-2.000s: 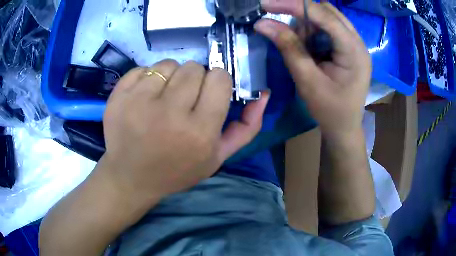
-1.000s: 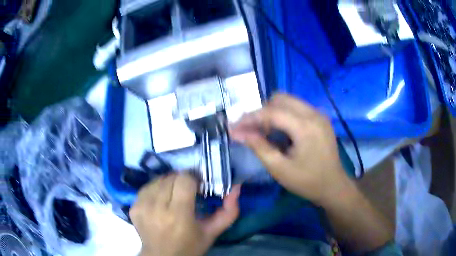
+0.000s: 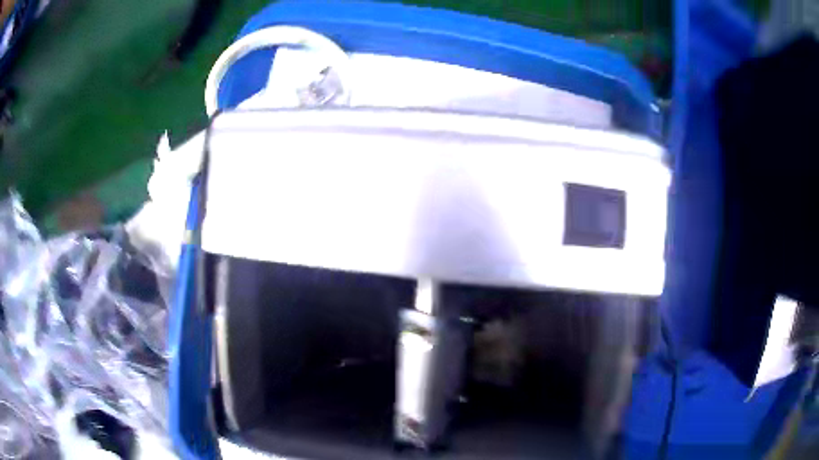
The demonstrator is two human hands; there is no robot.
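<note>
The screw feeder (image 3: 341,193) fills the middle of the view, a white metal box seen from above. A dark square switch (image 3: 594,216) sits at the right of its top. Below the top is a dark open hopper (image 3: 314,341) with a silver metal bar (image 3: 420,373) running through its middle. The feeder stands in a blue tray (image 3: 449,38). The feeder's front rail is out of the picture. Neither my left hand nor my right hand is in view.
A white cable (image 3: 269,38) loops behind the feeder at the upper left. Crinkled clear plastic bags (image 3: 81,314) lie at the lower left. A green surface (image 3: 108,99) shows at the upper left. A large dark shape (image 3: 772,198) stands at the right.
The view has moved up and closer over the feeder, so its top and hopper now fill the picture. Both hands and the front rail have left the view.
</note>
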